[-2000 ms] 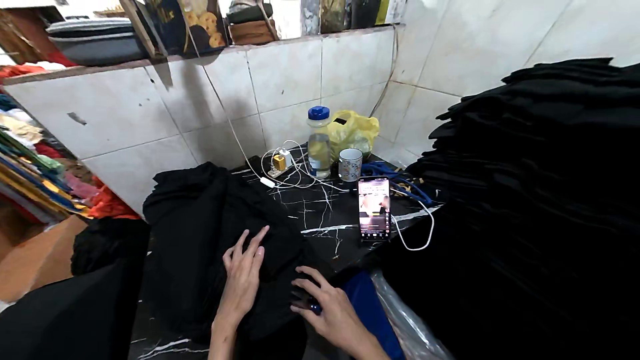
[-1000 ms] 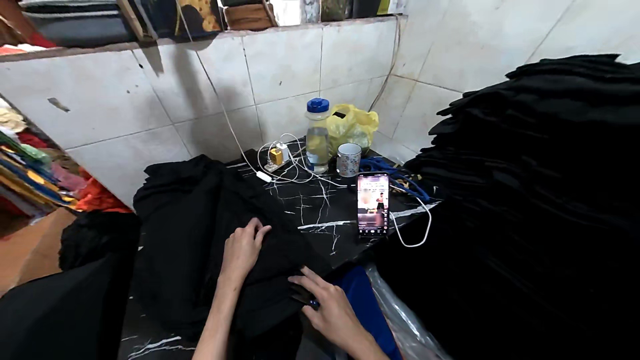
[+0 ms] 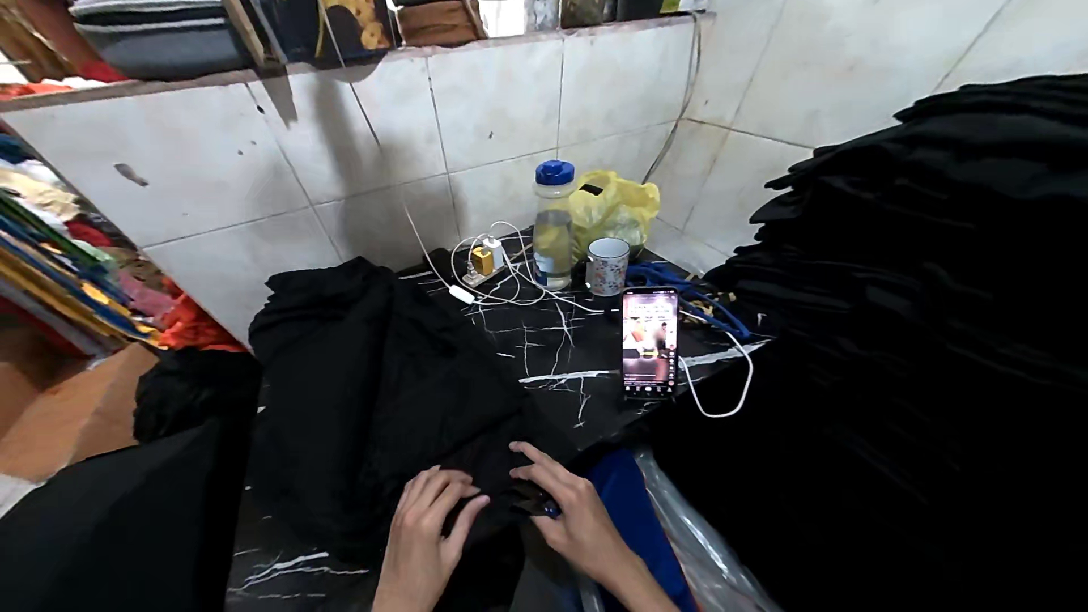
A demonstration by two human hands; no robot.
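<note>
Black cloth (image 3: 365,399) lies bunched on a black marble-patterned table (image 3: 561,340). My left hand (image 3: 429,518) rests on the cloth's near edge, its fingers bent and thumb pointing right; whether it pinches the fabric cannot be told. Just to its right, my right hand (image 3: 574,510) holds a small dark tool (image 3: 535,501) with a bit of blue, partly hidden by the fingers and lost against the cloth. Beyond the hands a lit smartphone (image 3: 650,344) stands upright with a white cable beside it.
A tall stack of black fabric (image 3: 918,340) rises at right. Behind the phone are a patterned mug (image 3: 608,267), a blue-capped bottle (image 3: 554,225), a yellow plastic bag (image 3: 625,208) and a charger on a power strip (image 3: 482,262). Blue cloth (image 3: 633,518) and clear plastic (image 3: 697,535) lie near my right forearm.
My left hand has moved toward me along the cloth and now lies close to my right hand. My right hand stays at the cloth's near right part with the dark tool.
</note>
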